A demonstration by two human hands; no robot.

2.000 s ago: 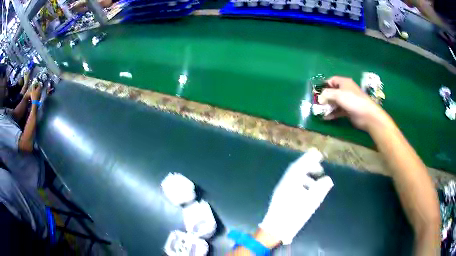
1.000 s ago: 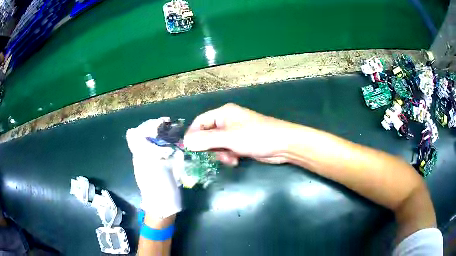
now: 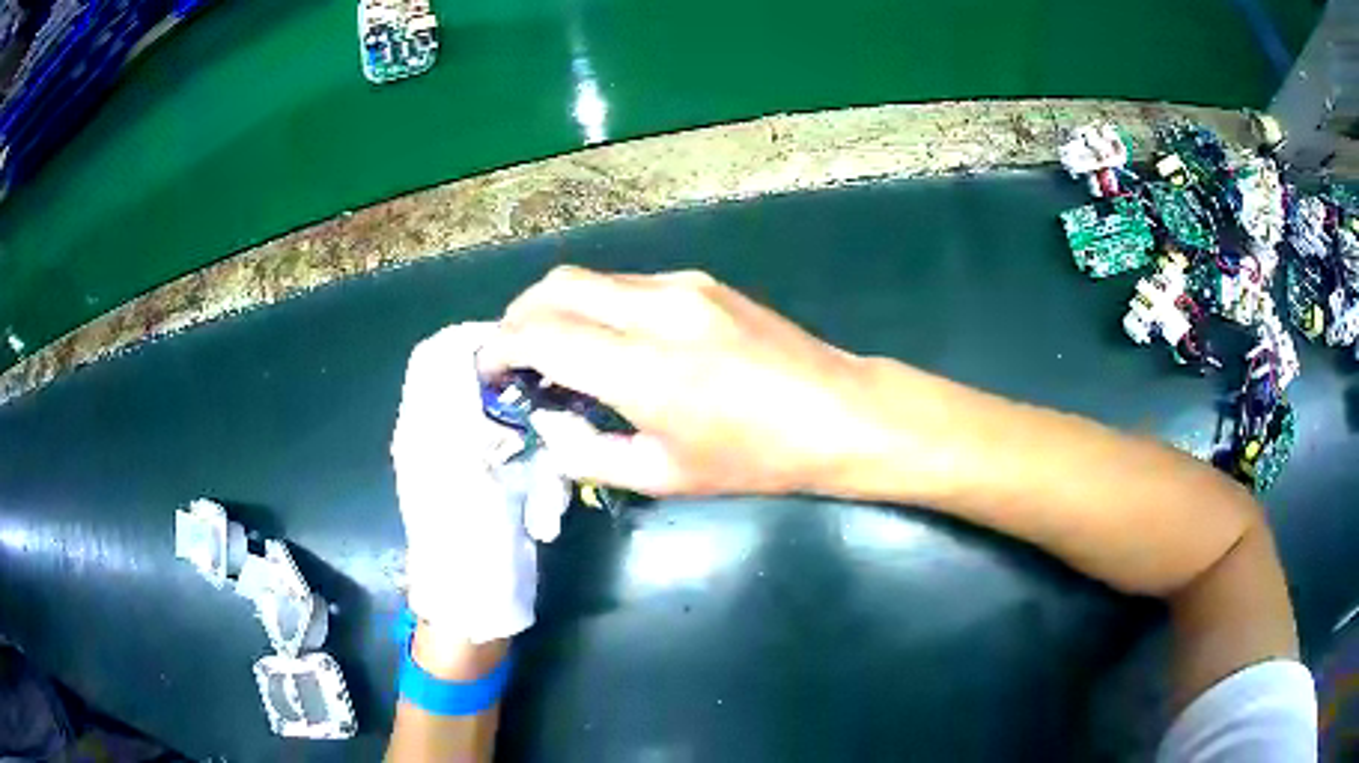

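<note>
My left hand (image 3: 470, 485), in a white glove with a blue wristband, holds a wired board assembly (image 3: 511, 406) above the dark bench. Blue and dark wires and a small pale part show between the hands. My bare right hand (image 3: 663, 380) covers most of the assembly, its fingers closed on the upper side against the glove. A small yellow part shows below the right fingers. The circuit board is mostly hidden. Several white plastic housings (image 3: 292, 604) lie in a row at the lower left.
A pile of wired board assemblies (image 3: 1245, 268) lies on the bench at the right. A worn pale ledge (image 3: 641, 187) separates the bench from the green belt (image 3: 805, 60). One board unit (image 3: 398, 38) sits on the belt. Blue trays (image 3: 75, 75) are at the upper left.
The right hand has gone from the belt to the left hand. Since one second ago it has closed over the assembly, hiding the green board. The unit on the belt has shifted left and up in view.
</note>
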